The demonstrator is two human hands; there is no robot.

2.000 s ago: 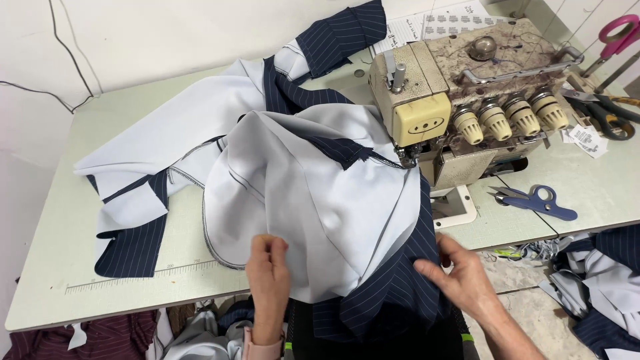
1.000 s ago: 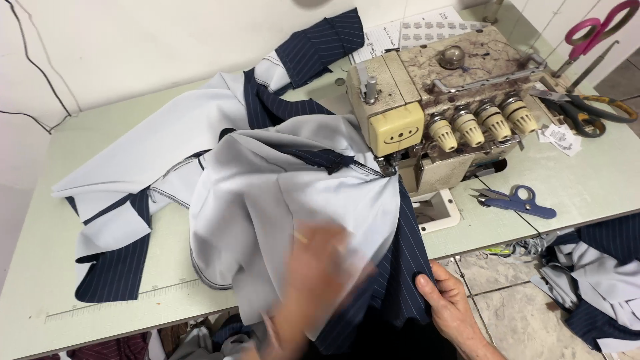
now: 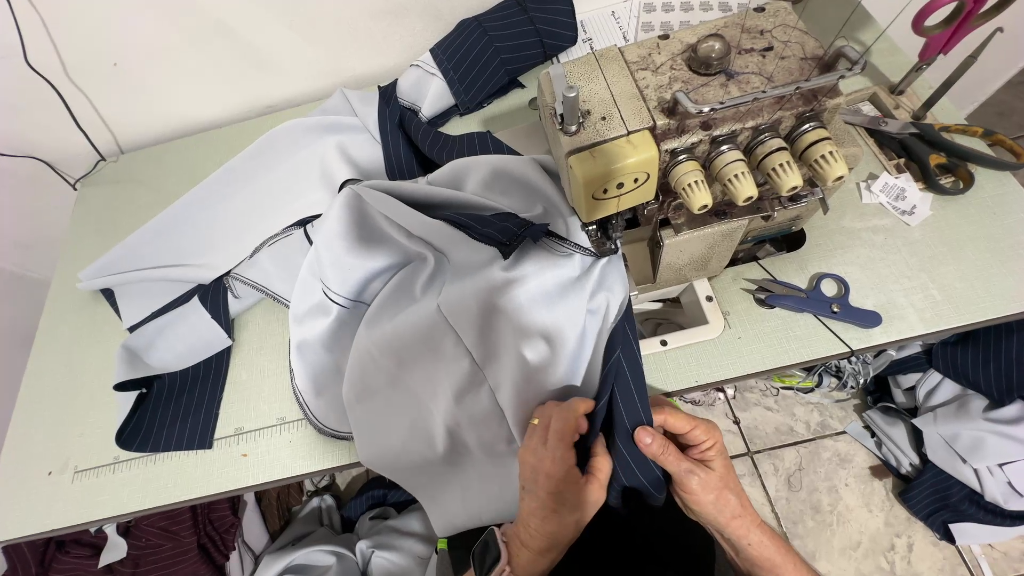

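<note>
A garment of light grey cloth (image 3: 448, 320) lies bunched on the sewing table, its right edge under the presser area of an overlock machine (image 3: 612, 176). Navy pinstripe cloth (image 3: 628, 400) runs down from the machine along that edge. My left hand (image 3: 560, 472) pinches the grey and navy cloth near the table's front edge. Just right of it, my right hand (image 3: 692, 456) grips the outer edge of the pinstripe cloth between thumb and fingers. Dark overlocked seams show on the grey cloth, and a small navy flap (image 3: 500, 232) lies near the needle.
Blue thread snips (image 3: 824, 302) lie right of the machine, with black-handled scissors (image 3: 932, 148) and paper labels (image 3: 900, 196) behind. Pink-handled scissors (image 3: 944, 32) stand upright at the back right. Cloth piles (image 3: 960, 424) hang below the table's right side; others lie at lower left.
My left hand has moved right from over the grey cloth to the pinstripe edge and now holds cloth there. My right hand, apart from the cloth two seconds ago, holds its edge.
</note>
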